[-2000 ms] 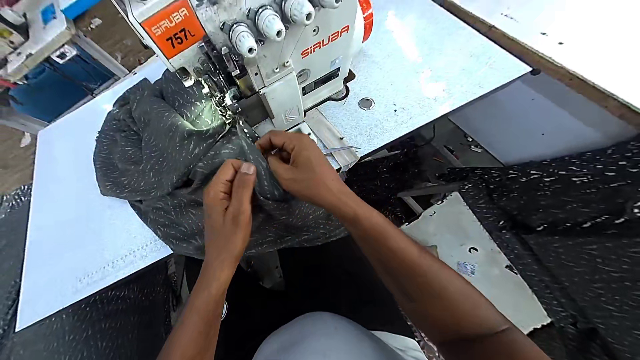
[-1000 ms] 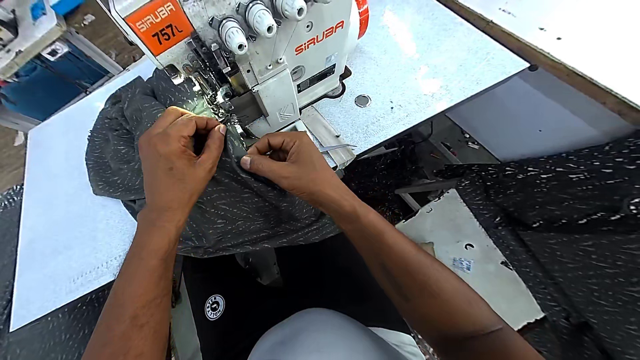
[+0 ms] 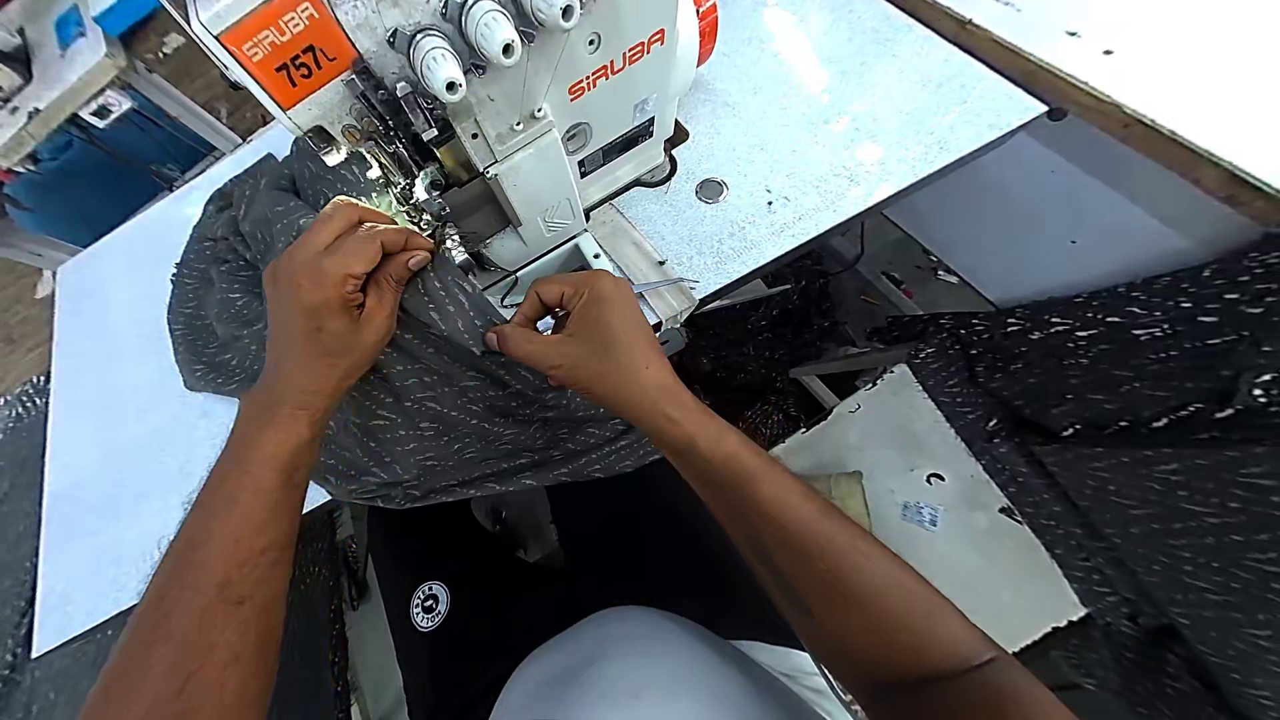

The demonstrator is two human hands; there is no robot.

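A Siruba overlock sewing machine point(image 3: 540, 110) stands on a pale table. Dark grey fabric with light flecks point(image 3: 430, 420) lies bunched left of and in front of its lit needle area point(image 3: 400, 190) and hangs over the table's front edge. My left hand point(image 3: 335, 295) pinches the fabric's edge between thumb and fingers, just in front of the presser foot. Lower and to the right, my right hand point(image 3: 590, 335) pinches the same edge by the machine's front cover. The needle tip is too small to make out.
Metal tweezers point(image 3: 662, 286) lie at the machine's front right corner. More flecked dark fabric point(image 3: 1150, 430) drapes at the right, beside a whitish board point(image 3: 950, 520) with a small label. The pale tabletop point(image 3: 130, 350) extends left. Another workstation point(image 3: 60, 90) stands at the upper left.
My left hand has moved up along the fabric to the needle area. My right hand, earlier close beside the left, is now apart from it, lower on the edge.
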